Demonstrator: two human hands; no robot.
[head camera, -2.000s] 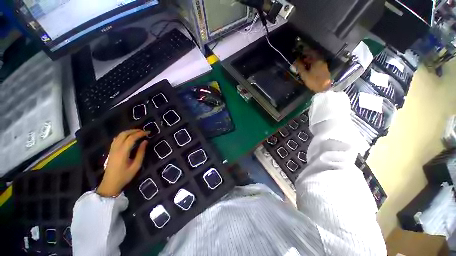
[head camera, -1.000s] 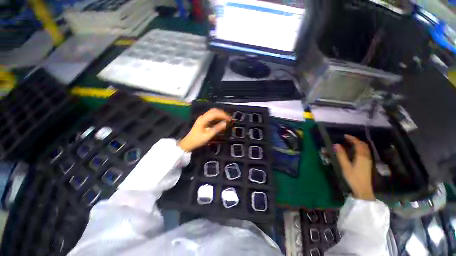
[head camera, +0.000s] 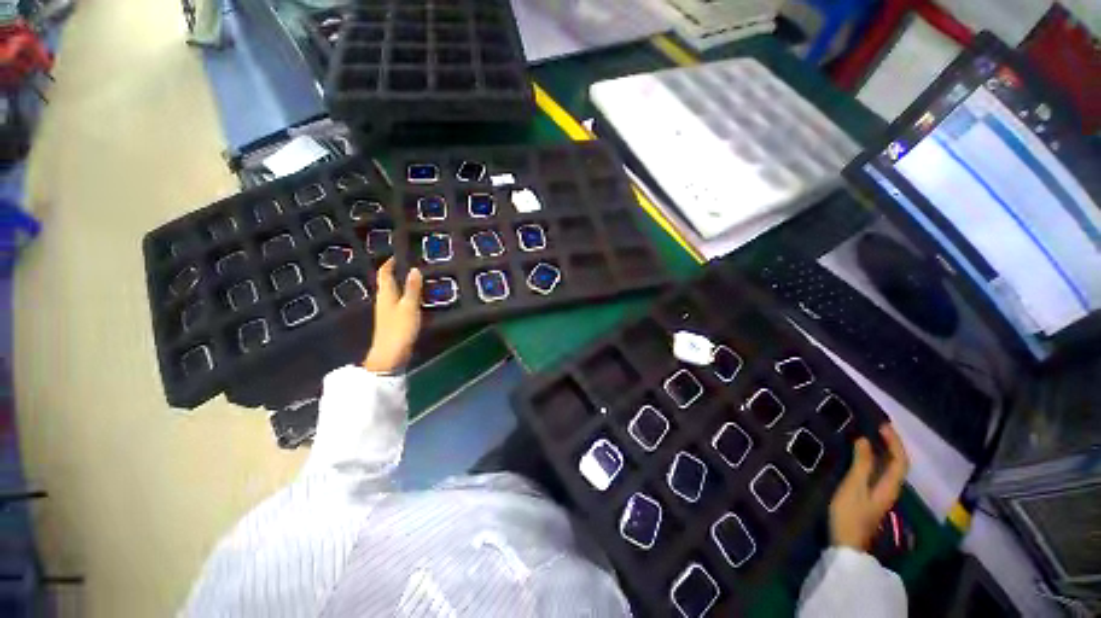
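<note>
A black foam tray (head camera: 706, 519) with dark-faced, pale-rimmed smartwatch units (head camera: 730, 445) lies tilted in front of me. A white piece (head camera: 693, 348) sits in its upper part, and a brighter white-sided unit (head camera: 600, 464) sits at its left. My right hand (head camera: 867, 493) is at this tray's right edge, fingers apart, with nothing seen in it. My left hand (head camera: 396, 324) is where the far-left tray (head camera: 229, 384) meets the middle tray (head camera: 580, 295). Its fingers point up near the pockets; whether they hold anything cannot be told. Both trays carry units.
An empty-pocketed black tray stack (head camera: 425, 111) stands behind. A white blister tray (head camera: 718, 145) lies beyond the yellow tape. The keyboard (head camera: 869, 344) and monitor (head camera: 1002, 193) are at right. The mouse (head camera: 896, 531) glows red beside my right hand. The floor shows at far left.
The view has swung left. My left hand has moved from the centre tray to the left trays. My right hand has moved from the open test box to the centre tray's right edge.
</note>
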